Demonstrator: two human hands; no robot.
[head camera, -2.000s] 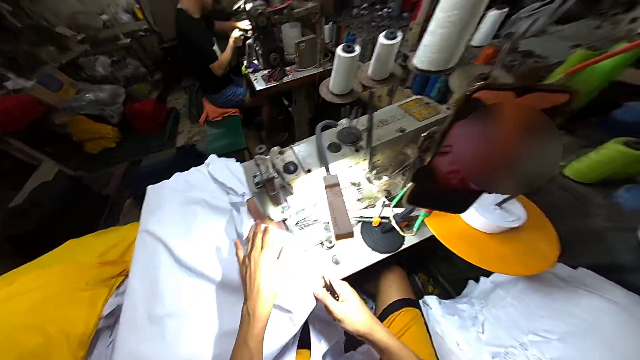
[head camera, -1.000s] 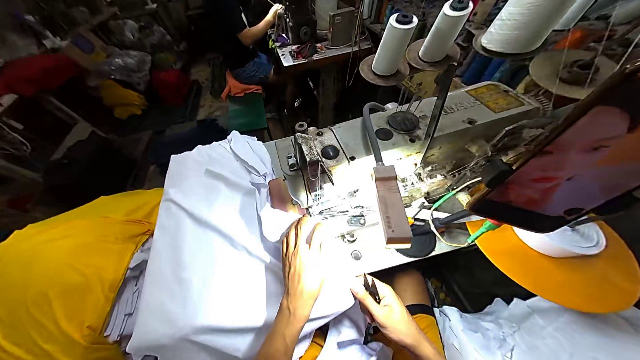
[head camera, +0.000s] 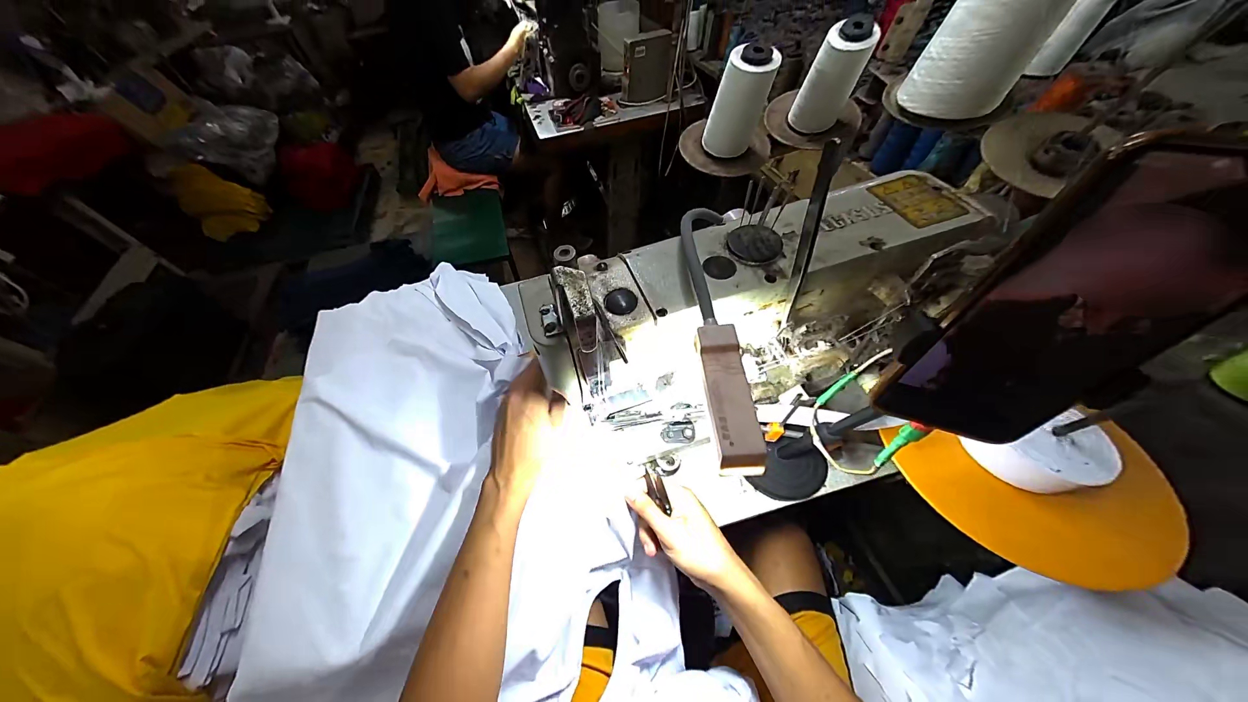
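White fabric (head camera: 390, 409) drapes over the left end of an industrial sewing machine (head camera: 819, 234) and down across my lap. My left hand (head camera: 526, 429) lies on the fabric beside the needle area; its fingertips partly merge into the glare. In my right hand (head camera: 682, 531) is a small dark tool, probably thread snips (head camera: 657, 489), with the fingers also against the fabric's right edge. A brown lamp bar (head camera: 731, 400) on a bent grey neck hangs over the brightly lit machine bed.
White thread cones (head camera: 741, 102) stand behind the machine. A phone (head camera: 1063, 292) is mounted at right above an orange disc (head camera: 1053, 507). More white fabric (head camera: 1033, 634) lies lower right, yellow fabric (head camera: 146, 526) at left. Another person (head camera: 468, 78) sits at a machine beyond.
The view has shifted. My left hand has moved up along the fabric toward the needle area. My right hand keeps the dark tool near the machine's front edge.
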